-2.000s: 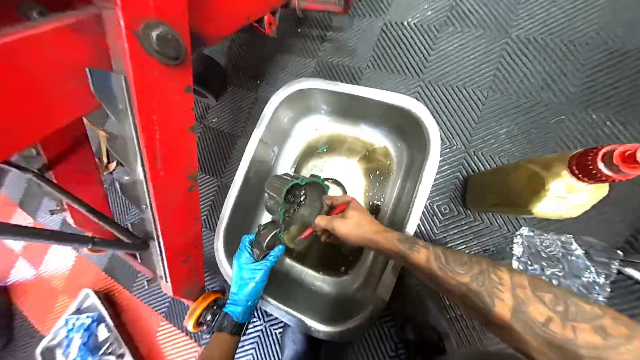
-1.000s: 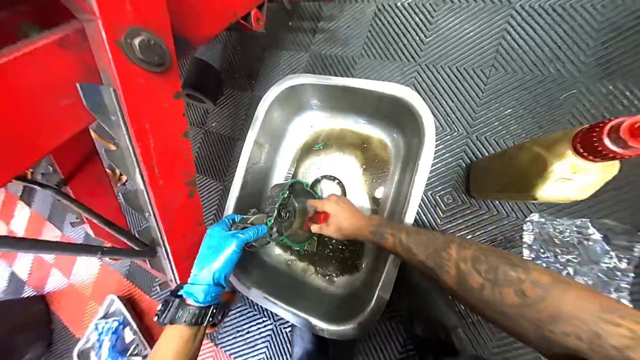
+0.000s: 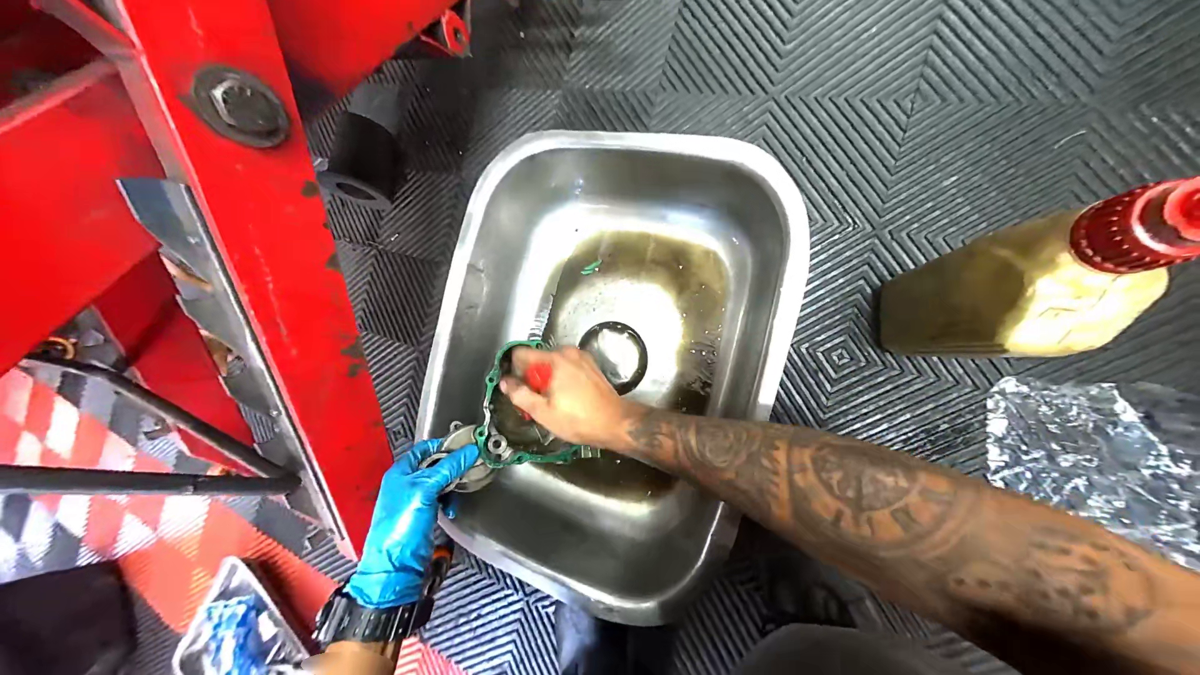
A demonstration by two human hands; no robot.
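My left hand (image 3: 412, 506), in a blue glove, grips the lower left end of a metal engine cover (image 3: 469, 459) with a green gasket edge. The cover is tilted over the left side of a stainless steel sink basin (image 3: 778, 375). My right hand (image 3: 572, 398) is bare and closed around a small red-handled tool (image 3: 538, 377), held inside the cover's cavity; the tool's working end is hidden. Brownish liquid (image 3: 647, 272) with dark flecks lies in the basin around the drain, and a green scrap (image 3: 592, 267) is in it.
A red metal frame (image 3: 272, 234) rises at the left, close to the basin. To the right stand a bottle of yellowish liquid (image 3: 994, 291) with a red cap and crumpled foil (image 3: 1087, 459) on the black ribbed floor. A tray (image 3: 225, 628) with blue material lies lower left.
The engine cover has been turned, so its open, green-edged side now faces up more. My right hand has moved with the red-handled tool into the cavity. My left hand keeps hold of the cover.
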